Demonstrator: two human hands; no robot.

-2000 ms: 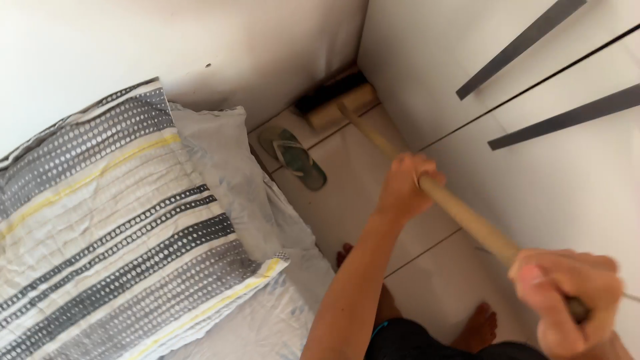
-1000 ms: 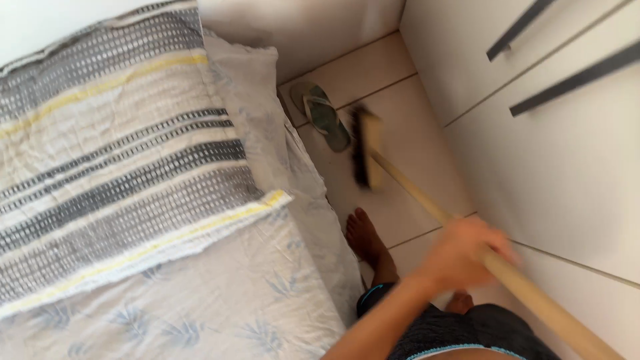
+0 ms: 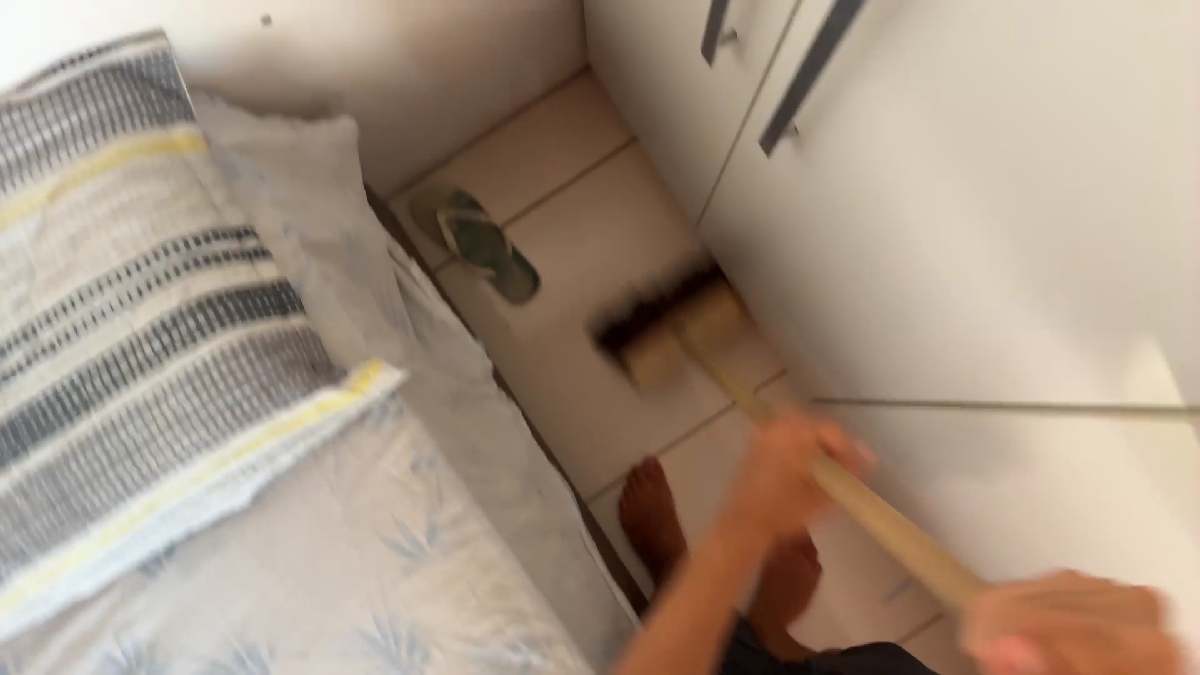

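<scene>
A broom with a pale block and dark bristles (image 3: pixel 670 328) lies on the tiled floor, its right end close to the white cabinet; motion blurs it. Its wooden handle (image 3: pixel 895 534) slants down to the lower right. My left hand (image 3: pixel 797 469) is closed around the middle of that handle. Near its upper end, at the bottom right of the view, my right hand (image 3: pixel 1073 623) grips it too. A green flip-flop (image 3: pixel 492 248) rests on the tiles beyond the broom head, overlapping another sandal that is partly hidden.
On the left is a bed with a patterned sheet (image 3: pixel 469 562) and a striped pillow (image 3: pixel 169 328). A white cabinet (image 3: pixel 984 234) with dark handles borders the floor on the right. A wall (image 3: pixel 450 75) closes the far end. My bare feet (image 3: pixel 652 516) stand between bed and cabinet.
The broom head was in the far corner, then beside the flip-flop; now it lies nearer my feet, by the cabinet. My right hand, out of view one second ago, shows again.
</scene>
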